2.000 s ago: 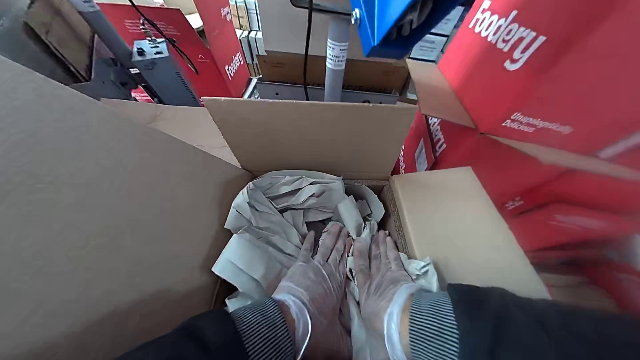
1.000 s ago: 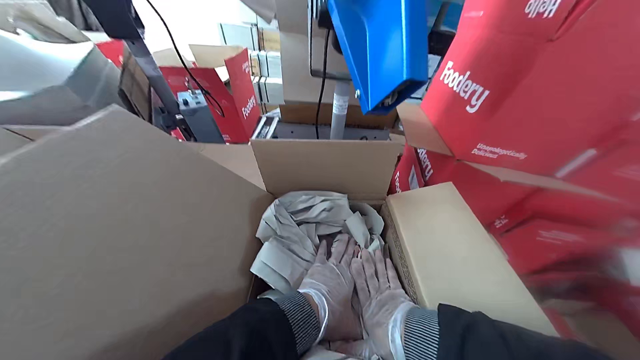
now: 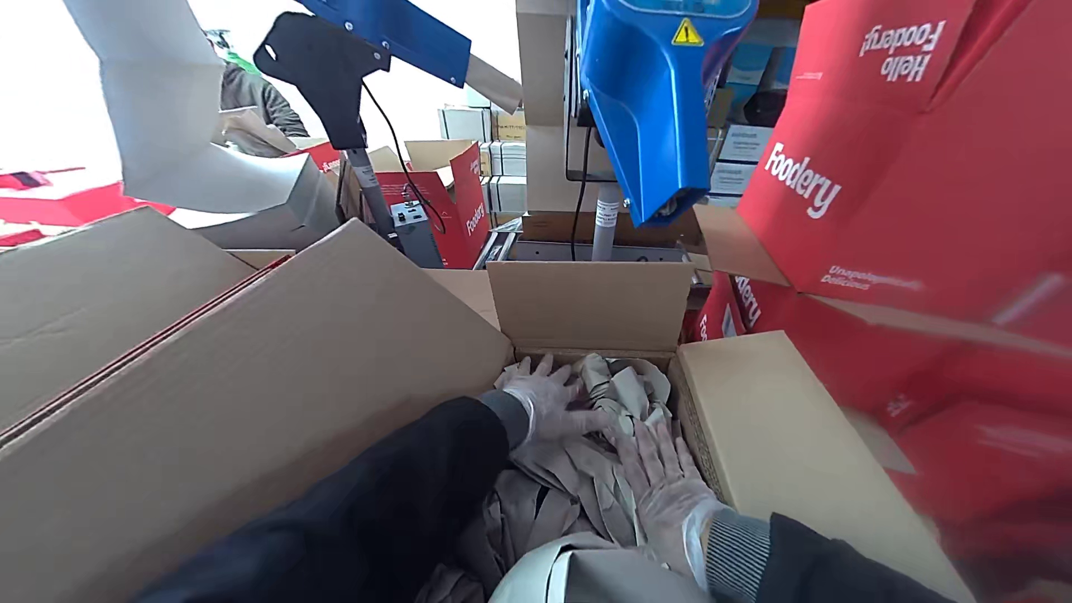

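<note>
Crumpled brown packing paper (image 3: 578,486) fills an open cardboard box (image 3: 590,306), whose flaps stand spread. My left hand (image 3: 553,402), in a clear glove, lies with fingers spread on the paper near the far left corner of the box. Against the paper on the right side rests my right hand (image 3: 666,486), also gloved, palm down with its fingers extended. Neither hand is closed around anything. What lies under the paper is hidden.
Red printed cartons (image 3: 879,209) stand close on the right. Beyond the box hangs a blue machine head (image 3: 653,100) on a post. A paper strip (image 3: 159,126) arches at upper left, with a person (image 3: 260,100) behind it. Another red carton (image 3: 452,205) stands behind.
My hands were side by side on the paper; now they are apart, the left one farther forward and left. More paper shows at the near end of the box. The view has shifted.
</note>
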